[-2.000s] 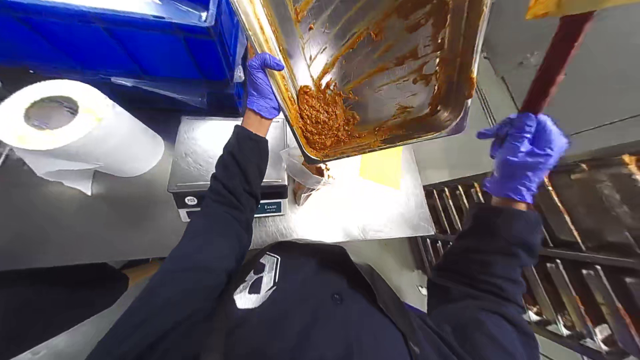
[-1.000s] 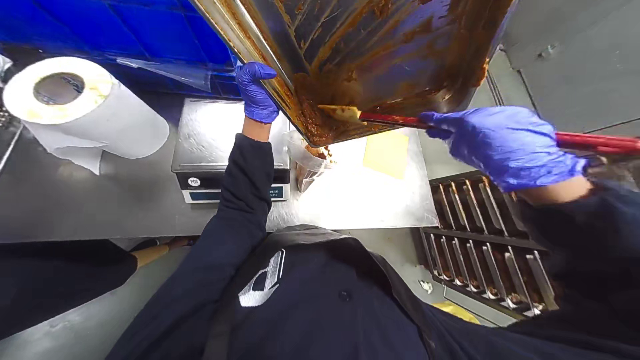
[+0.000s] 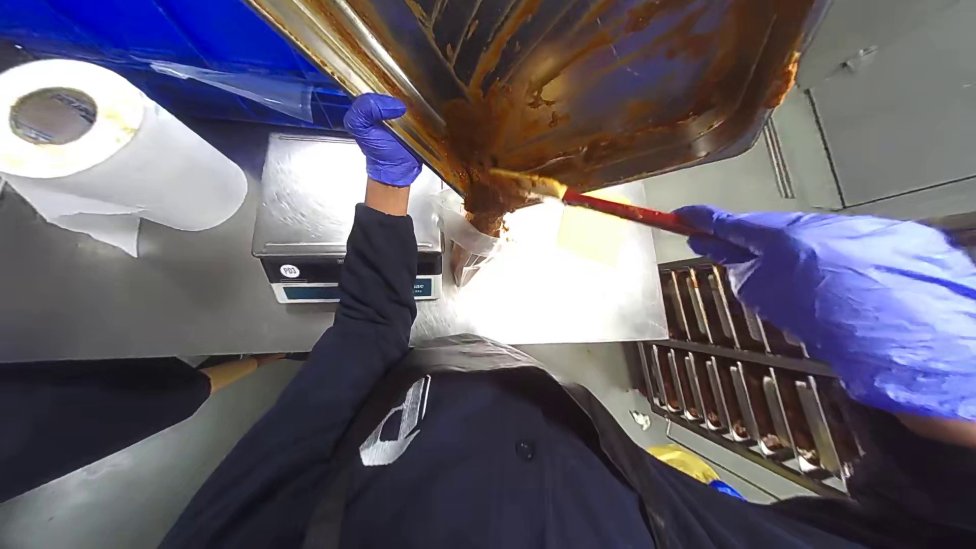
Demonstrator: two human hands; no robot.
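Note:
My left hand (image 3: pixel 383 140), in a purple glove, grips the left rim of a deep metal pan (image 3: pixel 610 84) smeared with reddish-brown sauce. The pan is tilted, with its lower corner over a clear plastic bag (image 3: pixel 470 242) on the steel table. Thick brown food (image 3: pixel 488 202) lies at that corner and reaches the bag's mouth. In my right hand (image 3: pixel 831 290), also gloved, is the red handle of a spatula (image 3: pixel 625 211); its sauce-coated blade touches the food at the pan's corner. Whether the bag rests in some holder cannot be told.
A digital scale (image 3: pixel 305 202) stands left of the bag, and a big white roll (image 3: pixel 122 152) lies farther left. Blue plastic bins (image 3: pixel 229 46) are behind. A rack of trays (image 3: pixel 732 381) stands at the lower right. Another person's dark sleeve (image 3: pixel 99 419) shows at the lower left.
My right hand has brought the spatula from the right side to the pan's lower corner. The pan has tipped more steeply, and the food heaped in it has slid down to the corner.

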